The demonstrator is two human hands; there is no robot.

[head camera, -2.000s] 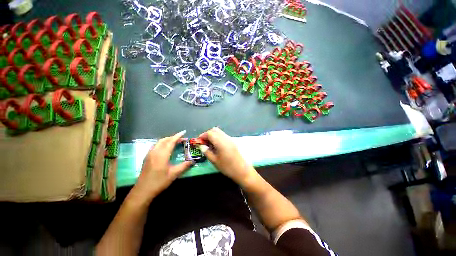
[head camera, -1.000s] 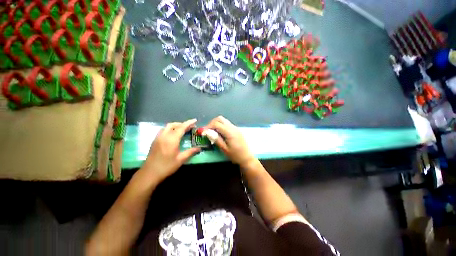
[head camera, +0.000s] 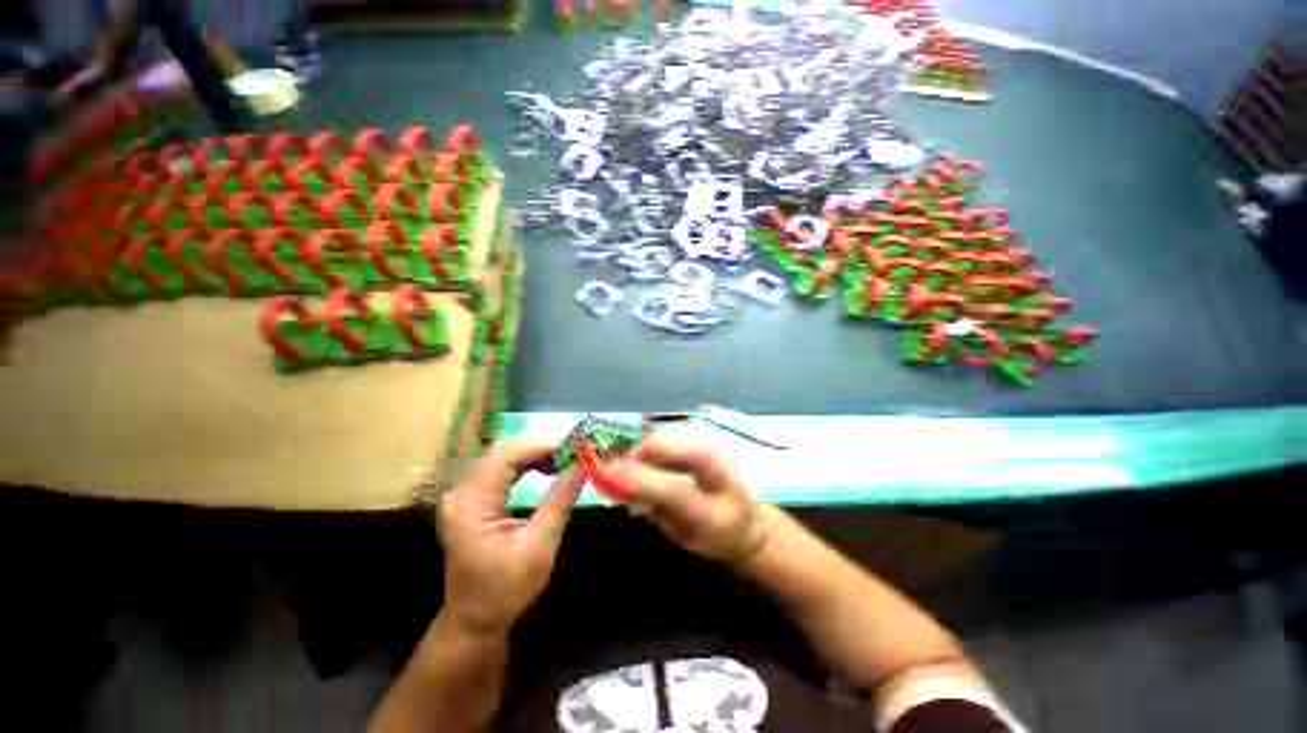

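Observation:
A green board assembly point(head camera: 583, 444) with a red loop point(head camera: 599, 473) is held between my two hands above the shiny bench edge. My left hand point(head camera: 505, 537) grips its left side with thumb and fingers. My right hand point(head camera: 691, 494) has its fingers on the right side and the red loop. A silvery rim shows along the board's top; whether a frame is fitted is too blurred to tell. A thin strip point(head camera: 738, 427) lies beside my right hand. The dark jig cannot be made out clearly, as my fingers cover that spot.
Rows of green-red pieces point(head camera: 294, 236) stand on a stacked cardboard tray point(head camera: 172, 408) at left. A silver frame pile point(head camera: 731, 122) lies mid-bench. A cluster of green-red boards point(head camera: 939, 272) lies right of it. More such pieces point(head camera: 939, 65) sit at the back.
The view has swung left, so the bench items appear further right. The board assembly is now up and tilted between my fingers, its red loop pointing towards me.

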